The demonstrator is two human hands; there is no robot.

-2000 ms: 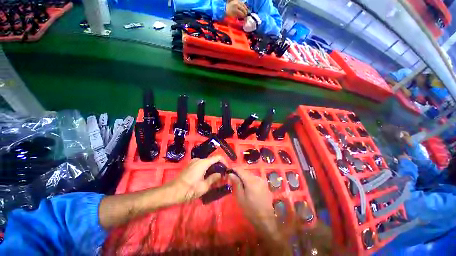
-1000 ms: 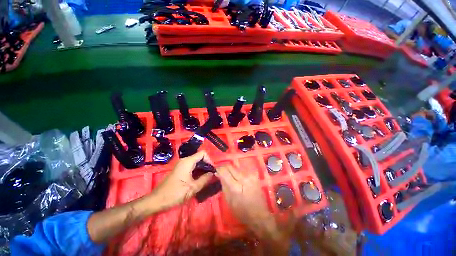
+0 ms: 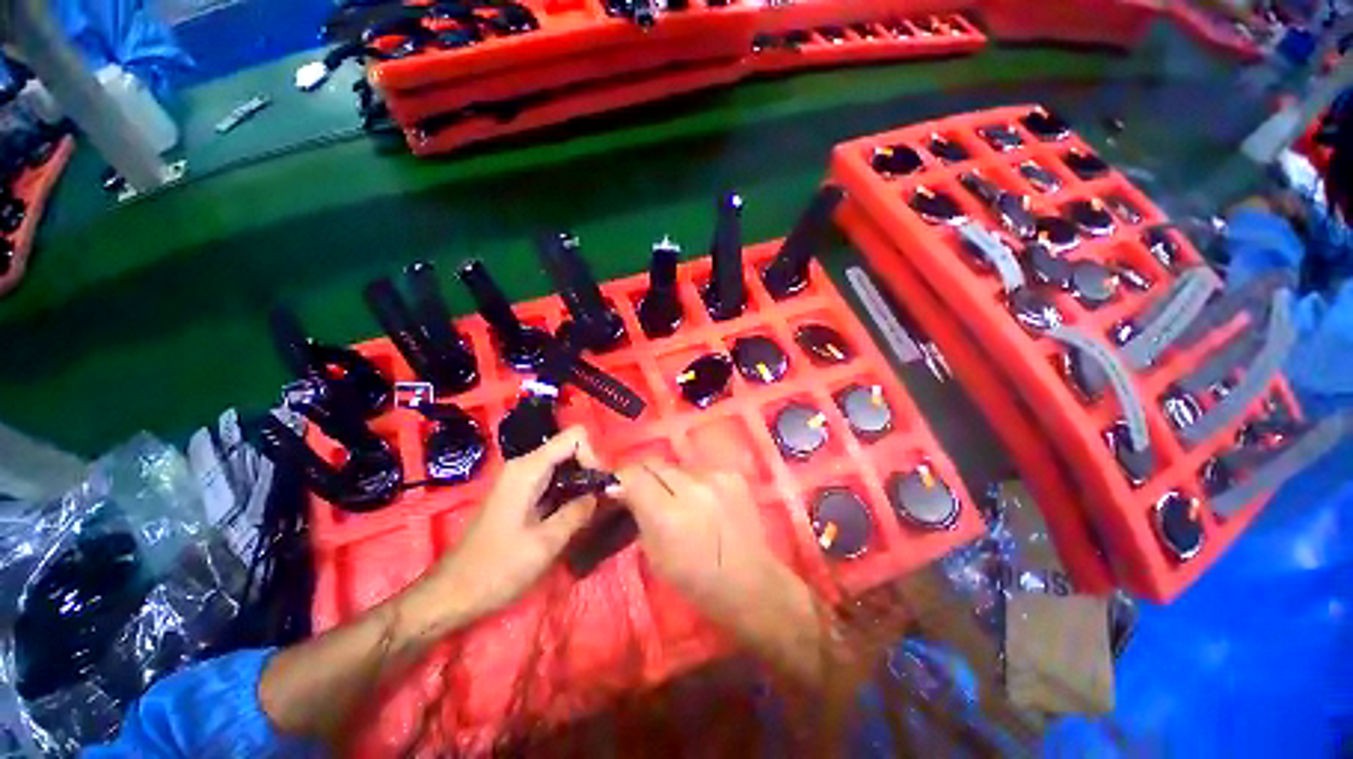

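Note:
My left hand [image 3: 512,527] and my right hand [image 3: 690,534] meet over the red-orange working tray [image 3: 423,541]. Between them they grip a dark watch head with a black strap piece [image 3: 601,537]; the fingers cover much of it. Strapped watches [image 3: 579,309] with upright black straps stand in the far pockets. A loose black strap [image 3: 601,386] with holes lies across pockets beyond my hands. Bare watch heads [image 3: 801,429] lie in the pockets at the right, several with small orange marks.
A stacked side tray [image 3: 876,237] at right holds watch heads and grey straps [image 3: 1101,378]. A thin grey strip [image 3: 884,315] lies between the trays. At left are a clear plastic bag [image 3: 89,571] and grey straps [image 3: 230,482]. More red trays [image 3: 564,74] stand across the green bench [image 3: 223,223].
The view has shifted, so the trays sit higher and tilted in the picture. Both hands stay together on the dark watch piece, with the fingers slightly changed.

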